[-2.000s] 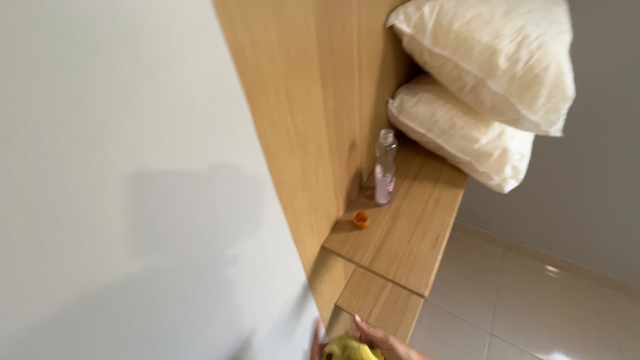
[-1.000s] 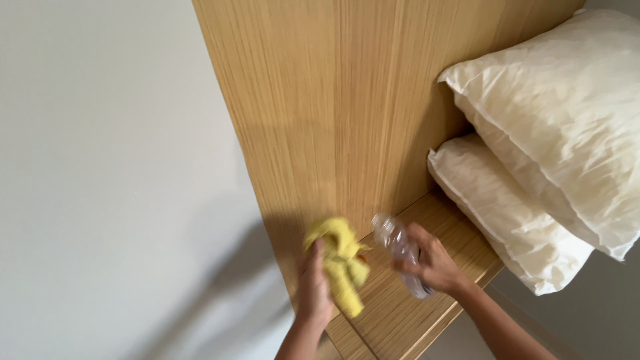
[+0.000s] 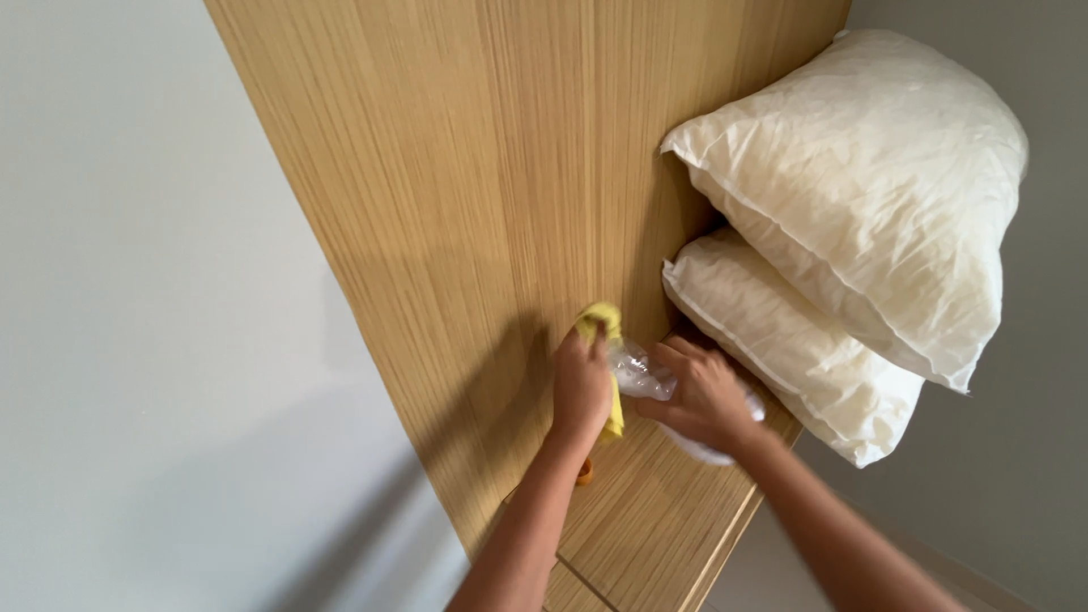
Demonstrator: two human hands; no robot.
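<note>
A yellow cloth [image 3: 601, 319] is gripped in my left hand [image 3: 583, 382], its lower end hanging beside the fingers. My right hand [image 3: 701, 395] holds a clear plastic bottle [image 3: 639, 374], tilted, with its upper end against or close to the cloth; the hand hides the bottle's lower part. Beneath my right hand lies something pale and blurred [image 3: 701, 446], which I cannot identify. A small orange cap [image 3: 585, 472] rests on the wooden ledge [image 3: 654, 510], partly behind my left forearm.
Two white pillows, an upper one [image 3: 867, 187] and a lower one [image 3: 782, 340], are stacked at the ledge's far end. A wood panel [image 3: 510, 212] rises behind the ledge. A pale wall surface [image 3: 195, 297] is at the left, and a grey wall [image 3: 1037, 467] is at the right.
The bottle stood on the ledge two seconds ago; my right hand took hold of it. Since one second ago, the cloth and the bottle's upper end have come together.
</note>
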